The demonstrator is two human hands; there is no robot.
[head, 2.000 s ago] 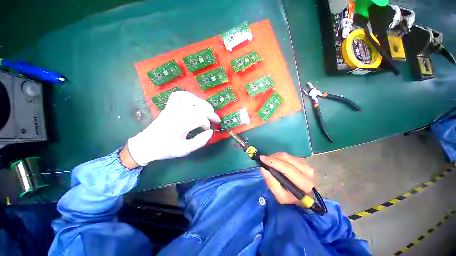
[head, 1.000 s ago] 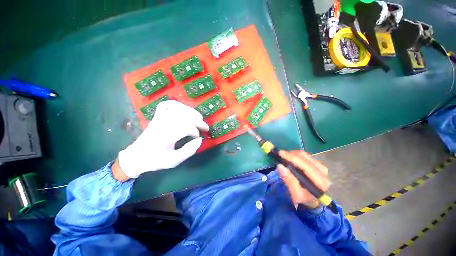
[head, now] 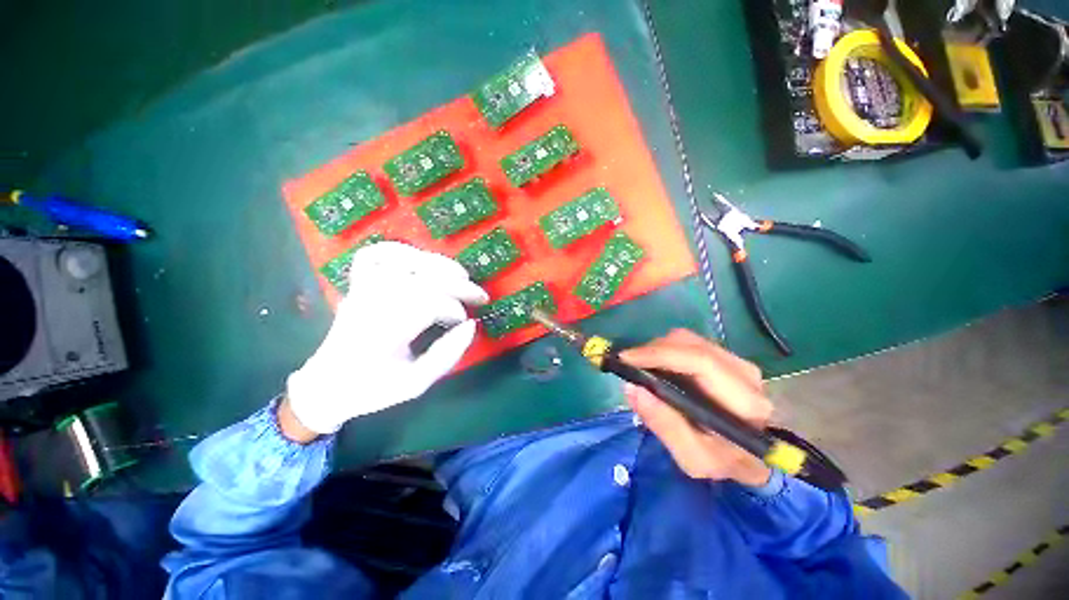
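Several small green circuit boards lie in rows on a red mat [head: 651, 223]. My left hand [head: 381, 334], in a white glove, rests over the mat's lower left and partly hides one board. Its thumb and fingertips pinch thin solder wire [head: 494, 314] beside the lowest board [head: 506, 318]. My bare right hand [head: 703, 410] holds the soldering iron [head: 598, 352] like a pen. The iron's metal tip is at the right part of that lowest board; whether it touches cannot be told. The top board [head: 504, 100] has a whitish patch.
Open side cutters [head: 739, 225] lie right of the mat. A black speckled tray [head: 809, 135] with a yellow tape roll [head: 830, 100] is at the upper right. A solder spool [head: 88, 445], a grey fan box [head: 70, 316] and a blue pen [head: 82, 216] are at the left.
The iron's tip moved right off the lowest board, then came back onto it. The whitish patch seen on that board at first no longer shows. The view has shifted slightly.
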